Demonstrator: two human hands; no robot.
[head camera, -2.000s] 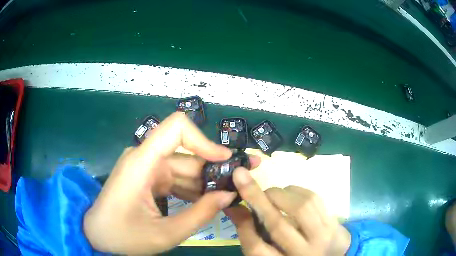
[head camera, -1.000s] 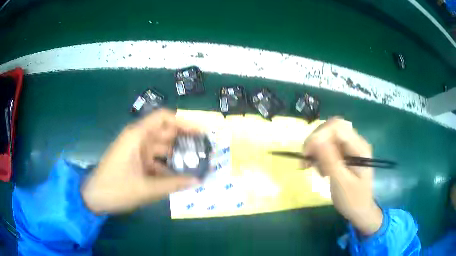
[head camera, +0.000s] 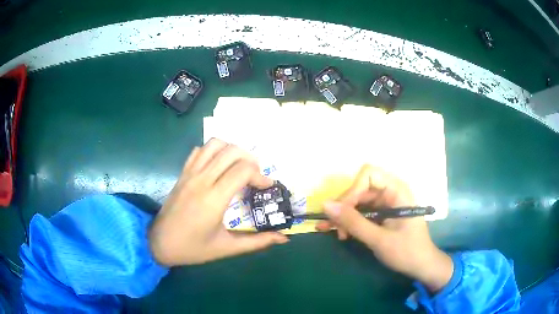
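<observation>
My left hand (head camera: 211, 205) holds an open black watch housing (head camera: 267, 199) with silver parts and white labels inside, over the front of the adhesive sheets. My right hand (head camera: 383, 224) holds black tweezers (head camera: 404, 212) pointing left, their tips at the lower right of the housing's inside. Whether the tips touch or grip anything is too small to tell. The backing sheet (head camera: 343, 141) is bright white to yellow, with blue 3M marks beside and under the housing.
Several open black housings (head camera: 182, 91) lie in a loose row on the green surface behind the sheets. A red tray (head camera: 18, 122) is at the left edge. A worn white strip (head camera: 276, 27) crosses behind. A small dark piece (head camera: 486, 38) lies beyond it, near a pale post (head camera: 545, 101).
The tweezers, tucked in my right hand and then held out over the sheet, now have their tips at the housing. My left hand has lowered the housing to the sheet. The view has tilted down.
</observation>
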